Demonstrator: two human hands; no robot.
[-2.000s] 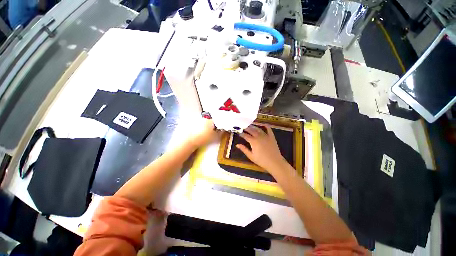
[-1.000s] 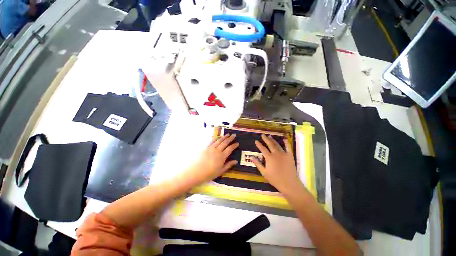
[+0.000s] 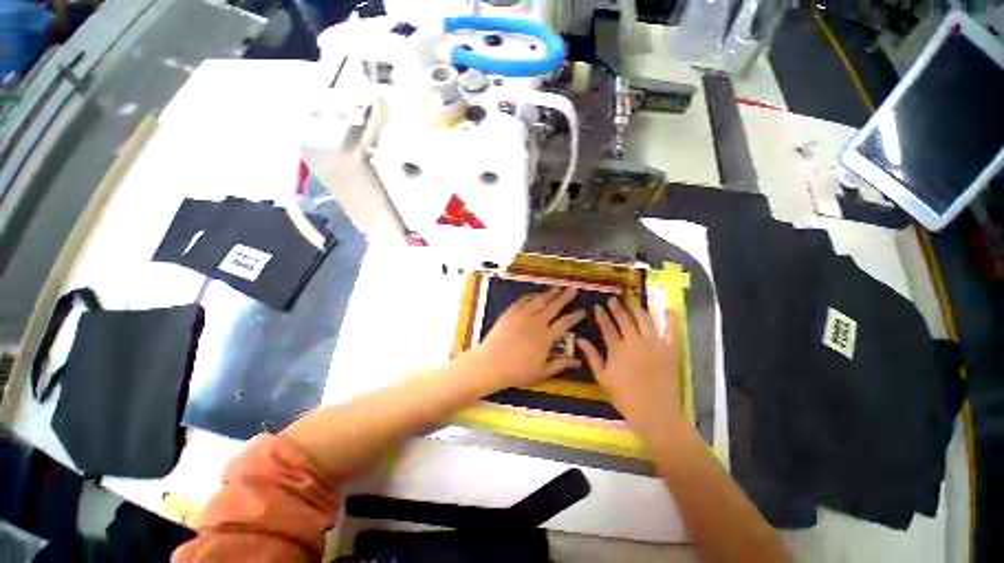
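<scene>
A small black panel (image 3: 509,297) with a white label lies inside the amber-brown clamp frame (image 3: 467,319) under the machine head (image 3: 451,181). My left hand (image 3: 531,339) lies flat on the panel, fingers spread, partly covering the label. My right hand (image 3: 636,357) lies beside it on the panel's right part, fingers spread. A larger black panel (image 3: 528,403) shows below the frame's front bar. Yellow tape (image 3: 550,434) edges the template plate around the frame.
Small labelled black panels (image 3: 281,269) lie left of the machine. A black piece with a loop (image 3: 130,385) is at far left. Large black panels (image 3: 826,385) are stacked at right, a tablet (image 3: 936,127) behind them. Black strips (image 3: 473,511) lie at the front edge.
Since two seconds ago, my left hand has moved from beside the machine head onto the panel, and a labelled panel now shows in the frame. Lately my left hand has slid right over the label.
</scene>
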